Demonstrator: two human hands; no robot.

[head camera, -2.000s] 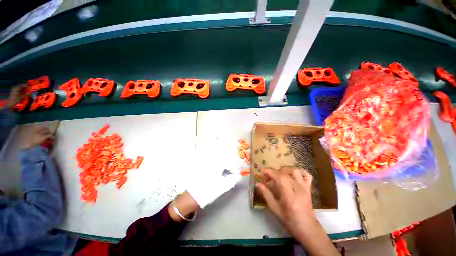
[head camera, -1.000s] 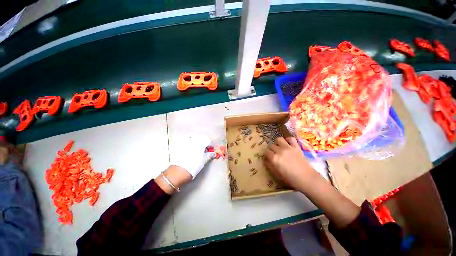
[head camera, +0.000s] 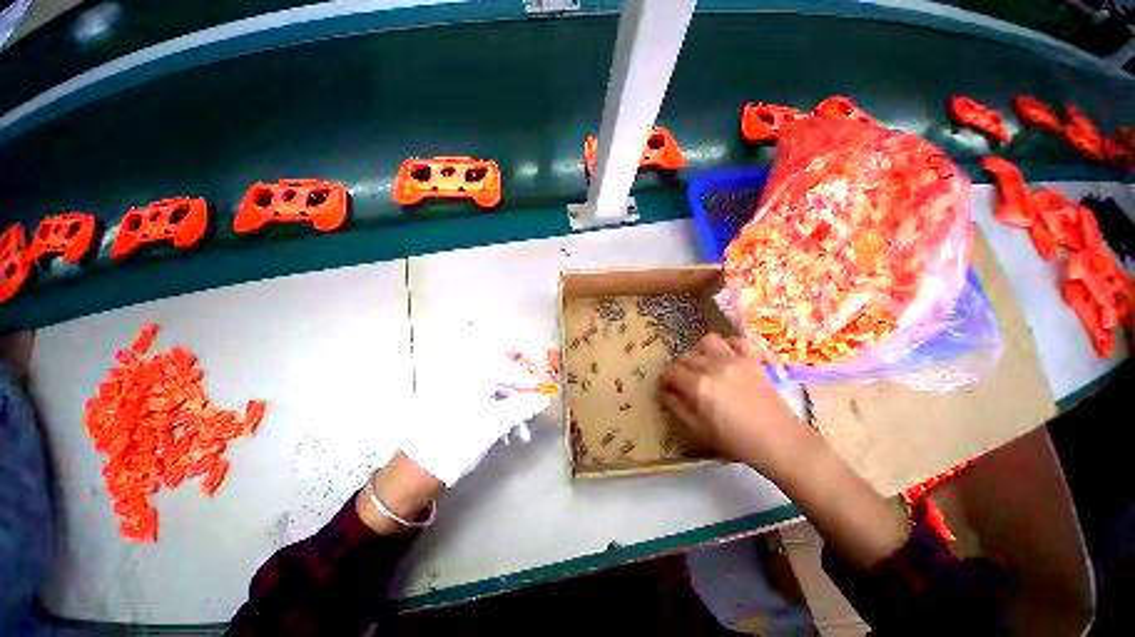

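A shallow cardboard tray (head camera: 641,468) lies in front of me, with small dark metal parts (head camera: 672,320) heaped at its back right and scattered over its floor. My right hand (head camera: 726,396), bare, is in the right side of the tray with fingers bent down; its fingertips are hidden. My left hand (head camera: 467,423), in a white glove, is left of the tray, its fingertips at a small orange part (head camera: 545,390). More small orange parts lie beside the tray's left wall. A pile of small orange parts (head camera: 162,423) lies at the left of the table.
Orange controller-shaped housings (head camera: 448,182) stand along the green belt (head camera: 523,100). A white post (head camera: 629,112) rises behind the tray. A clear bag of orange parts (head camera: 859,237) sits on a blue bin (head camera: 712,237). Cardboard sheet (head camera: 946,417) and orange shells (head camera: 1093,292) are right.
The view has shifted right since the oldest frame. The belt housings have moved left. My right hand has moved from the tray's front left to its right side. My left hand stays beside the tray.
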